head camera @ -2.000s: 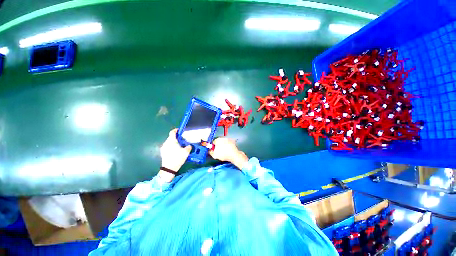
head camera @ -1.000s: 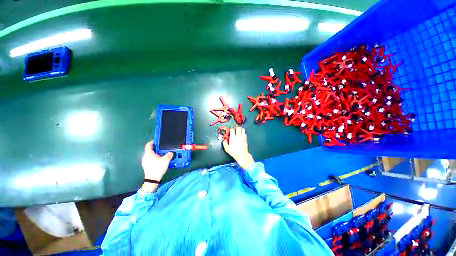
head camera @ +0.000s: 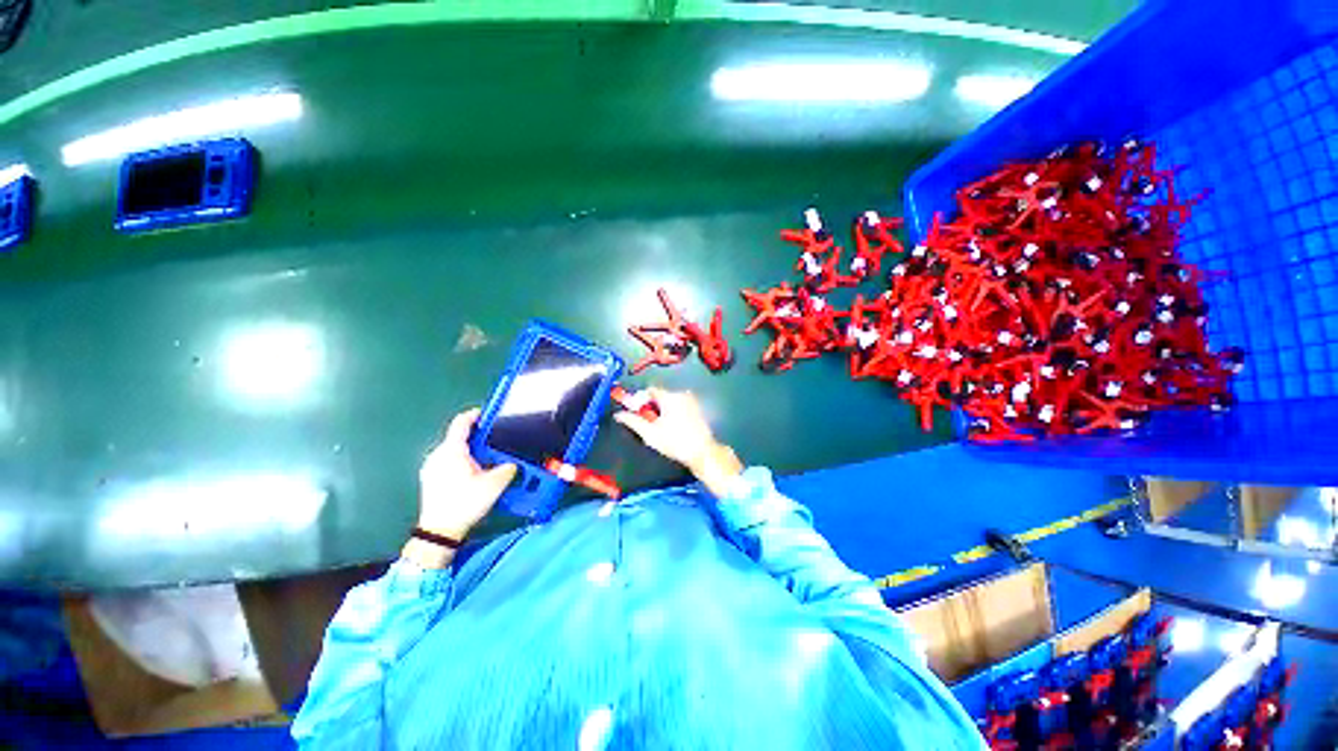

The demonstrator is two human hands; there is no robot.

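A blue handheld device with a dark, glare-streaked screen lies tilted in front of me. My left hand grips its lower left edge, thumb on the control end. One red spring clamp sticks out from its lower right side. My right hand holds a second red clamp at the upper right edge of the device; whether its jaws are on the edge cannot be told. A few loose clamps lie just beyond my right hand.
A blue crate lies tipped at right, with a heap of red clamps spilling onto the green bench. Another blue device lies at the upper left, one more at the left edge. Clamped units stand lower right; an open cardboard box is lower left.
My right hand has picked up a clamp from the bench and brought it left to the device's right edge. The device has been turned from upright to tilted. The view has shifted slightly.
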